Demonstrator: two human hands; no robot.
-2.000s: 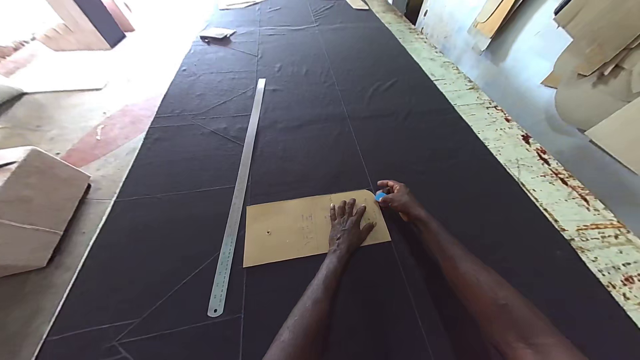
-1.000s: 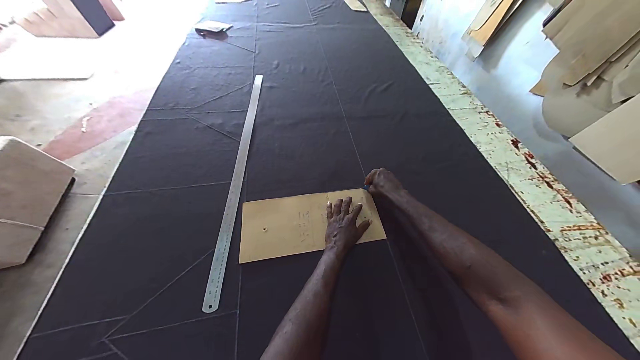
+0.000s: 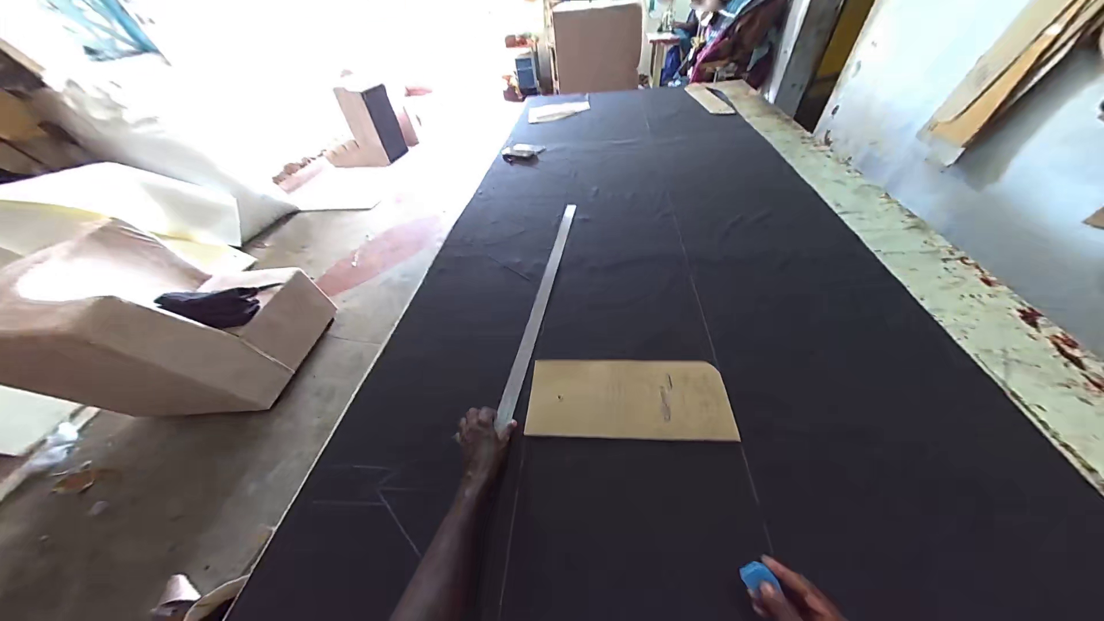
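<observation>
Dark fabric (image 3: pixel 621 310) marked with thin pale lines covers a long table. A tan cardboard pattern piece (image 3: pixel 621 401), with one rounded corner, lies flat on it. To the left of the cardboard, a long metal ruler (image 3: pixel 539 306) lies lengthwise, and my left hand (image 3: pixel 483 435) is closed around its near end. At the bottom right, close to one of the lines, my right hand (image 3: pixel 789 595) holds a small blue piece of chalk (image 3: pixel 759 576) between its fingers. My right hand does not touch the cardboard.
A small packet (image 3: pixel 523 153) and paper pieces (image 3: pixel 559 111) lie at the fabric's far end. The worn table edge (image 3: pixel 949 276) runs along the right, beside a wall. Upholstery-like block forms (image 3: pixel 155 345) stand on the floor at left, with dark cloth (image 3: pixel 211 306) on top.
My left hand has gone from the cardboard to the ruler's near end. My right hand has moved from the cardboard's rounded corner toward the near right with the chalk. The view has shifted strongly.
</observation>
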